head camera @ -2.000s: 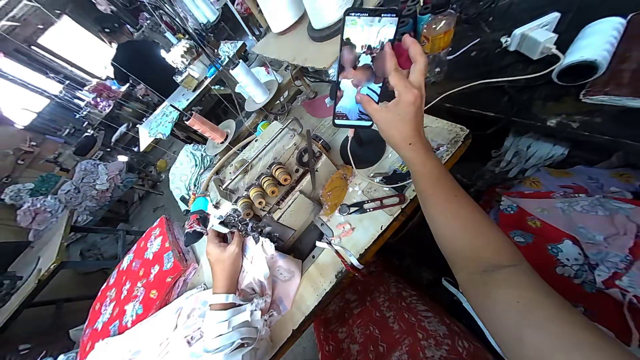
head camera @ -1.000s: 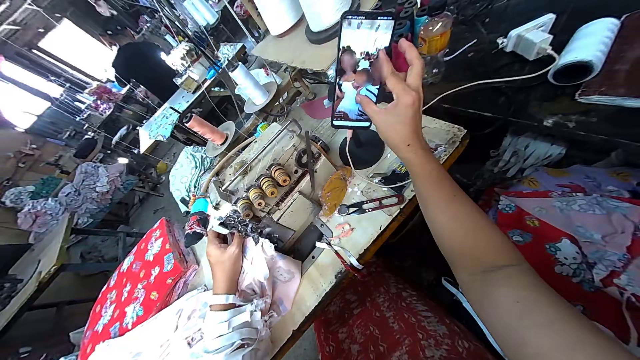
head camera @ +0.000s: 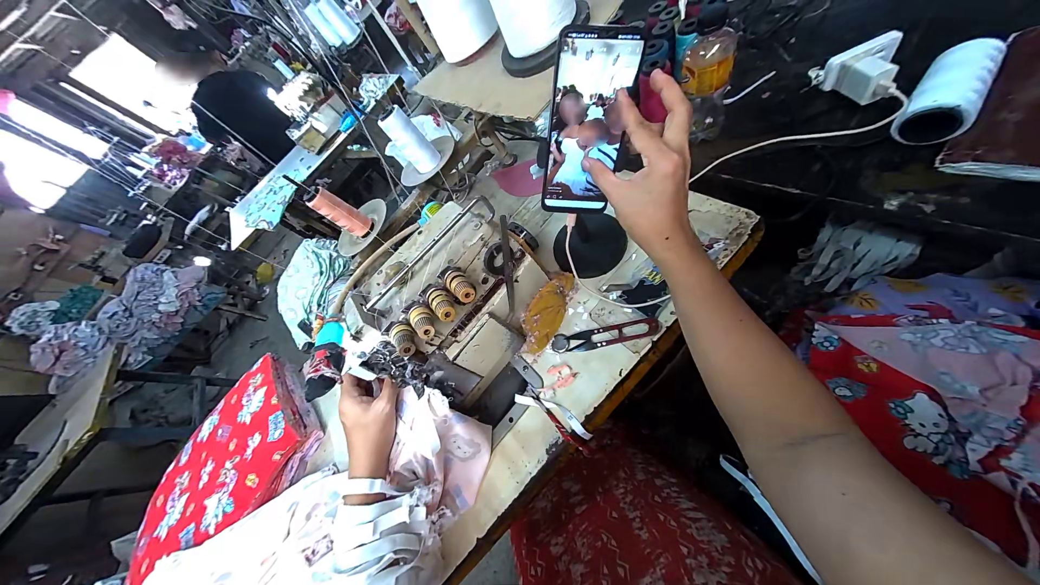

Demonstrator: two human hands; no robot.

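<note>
My right hand (head camera: 650, 171) is raised at a smartphone (head camera: 593, 118) on a round black stand (head camera: 591, 246), its fingers spread at the screen's right side. The phone shows a picture of people. My left hand (head camera: 370, 414) is low beside the front of an overlock sewing machine (head camera: 455, 301), fingers bent at pale printed fabric (head camera: 443, 455) near a clump of dark threads (head camera: 398, 366); whether it grips the fabric cannot be told. White strips lie across the left wrist. Red-handled thread snips (head camera: 609, 335) lie right of the machine.
Folded red printed fabric (head camera: 223, 455) is stacked at left, with more printed fabric (head camera: 934, 390) at right. Thread cones (head camera: 459, 28), a bottle (head camera: 708, 65) and a charger (head camera: 865, 77) with a white cable stand or lie beyond. A person in black (head camera: 240, 110) is at the far left.
The fingers of my right hand have shifted slightly at the phone, and the picture on its screen has changed a little. My left hand has stayed at the machine.
</note>
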